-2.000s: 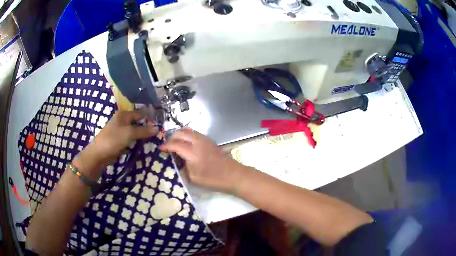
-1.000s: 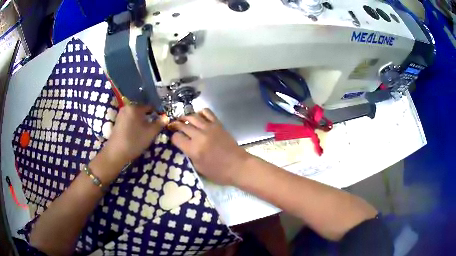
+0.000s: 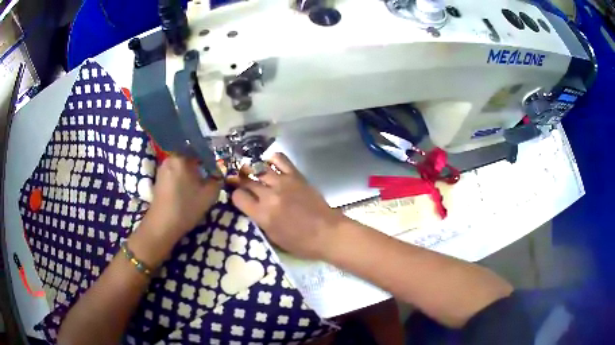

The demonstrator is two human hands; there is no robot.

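Note:
The patterned fabric piece (image 3: 88, 182), dark navy with cream clover shapes, lies under the grey left end of the white sewing machine (image 3: 357, 60). My left hand (image 3: 185, 192) presses and pinches the fabric just left of the presser foot. My right hand (image 3: 286, 205) has its fingertips on the fabric edge just right of the foot. The foot and needle are largely hidden by the fingertips. Bright orange-red fabric (image 3: 159, 151) shows behind my left hand. A white edge runs down the fabric's right side.
Dark blue-handled scissors (image 3: 398, 145) with a knotted red strip (image 3: 404, 187) lie under the machine arm on the metal bed (image 3: 324, 158). The white table (image 3: 519, 195) has a printed scale. A lit control panel (image 3: 566, 98) is at the right. A zipper pull (image 3: 27, 276) lies at left.
The machine appears shifted right in view. Both hands remain at the foot; my right fingertips have moved up closer to it, and the fabric beside my left hand is bunched differently.

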